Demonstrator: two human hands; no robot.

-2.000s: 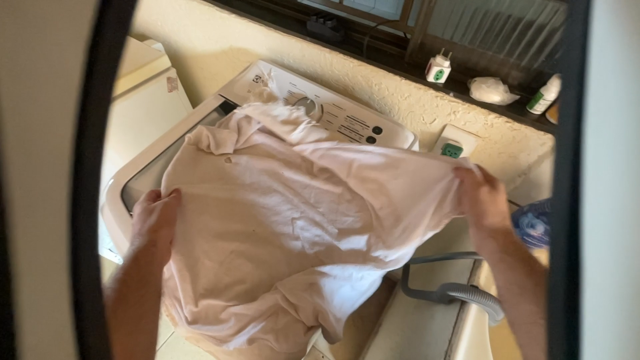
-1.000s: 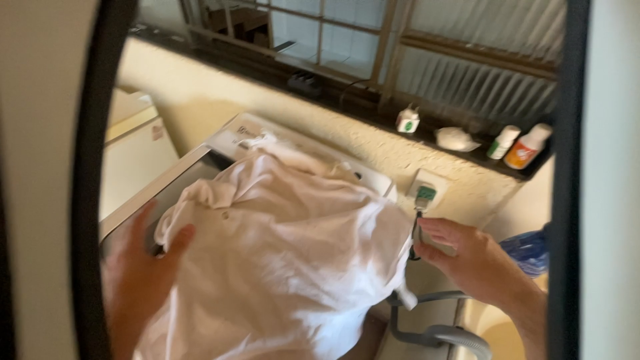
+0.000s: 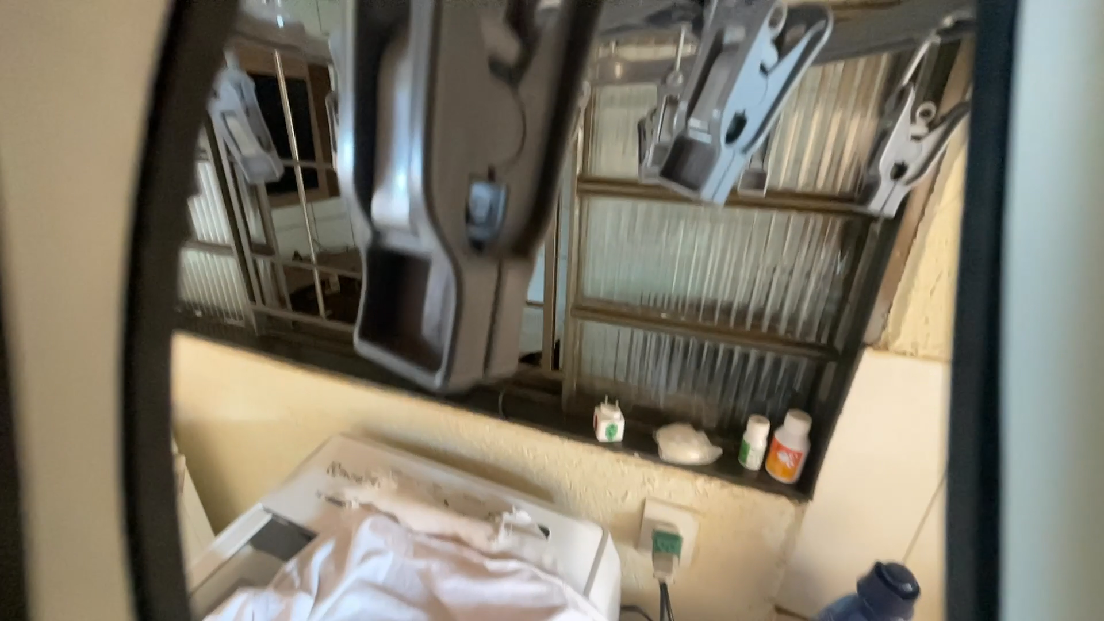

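Note:
Neither my left hand nor my right hand shows in the head view. The light-coloured cloth garment (image 3: 405, 573) lies crumpled over the top of the white washing machine (image 3: 569, 548), at the lower left; its lower part is cut off by the frame edge. Close to the camera hangs a large grey plastic clothes peg (image 3: 466, 285), its jaws pointing down. More grey pegs hang behind it, one at the upper right (image 3: 733, 112), one farther right (image 3: 906, 159) and one at the upper left (image 3: 246, 129). No cloth shows in their jaws.
A white plug adapter (image 3: 609, 423), a white crumpled bundle (image 3: 686, 444) and two small bottles (image 3: 786, 448) stand on the dark window sill. Below, a plug sits in the wall socket (image 3: 686, 517). A blue bottle (image 3: 888, 591) is at the lower right. Ribbed glass windows (image 3: 707, 259) are behind the pegs.
The view has tilted up, bringing the hanging pegs in. Both hands have left the view; two seconds ago they held the garment's sides, and one second ago their fingers were spread beside it.

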